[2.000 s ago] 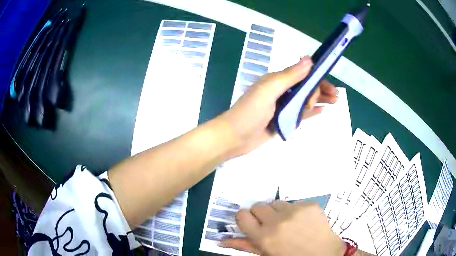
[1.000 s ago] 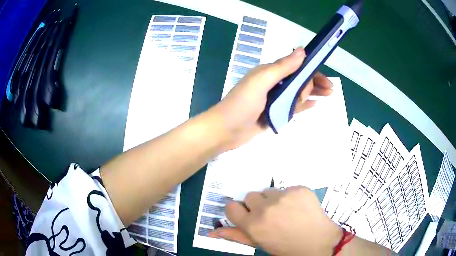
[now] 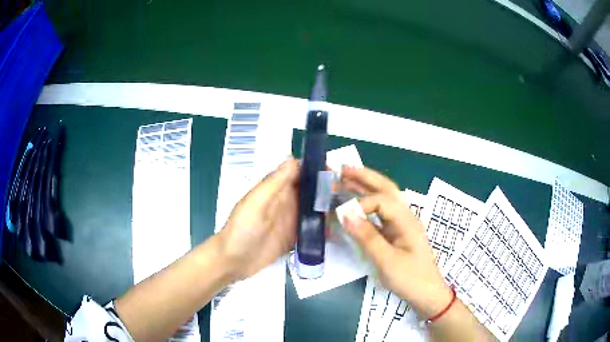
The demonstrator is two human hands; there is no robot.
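My left hand [image 3: 264, 220] holds the purple-and-black pen [image 3: 313, 167] upright from its left side, black cone nose and pale tip up, black side facing me. A small silver-grey label [image 3: 324, 191] sits on the black side at mid-body, its right part reaching past the body's edge. My right hand [image 3: 388, 234] is close at the right of the pen, fingertips beside the label. It grips a small white-wrapped tool [image 3: 350, 211]; the tool's tip cannot be made out. Whether the fingers touch the label is unclear.
A silver label strip [image 3: 162, 200] and a grey label strip [image 3: 242, 137] lie at left. Black-framed sticker sheets [image 3: 498, 260] fan out at right, with a dot sticker sheet [image 3: 566, 224] beyond. Waiting pens [image 3: 37, 194] and a blue bin [image 3: 27, 67] are at far left. A pale rail [image 3: 415, 133] borders the conveyor.
The pen has moved left and down and turned upright, its black side now showing. My right hand has risen from the grey strip to the pen. A label now shows on the pen; the view has shifted.
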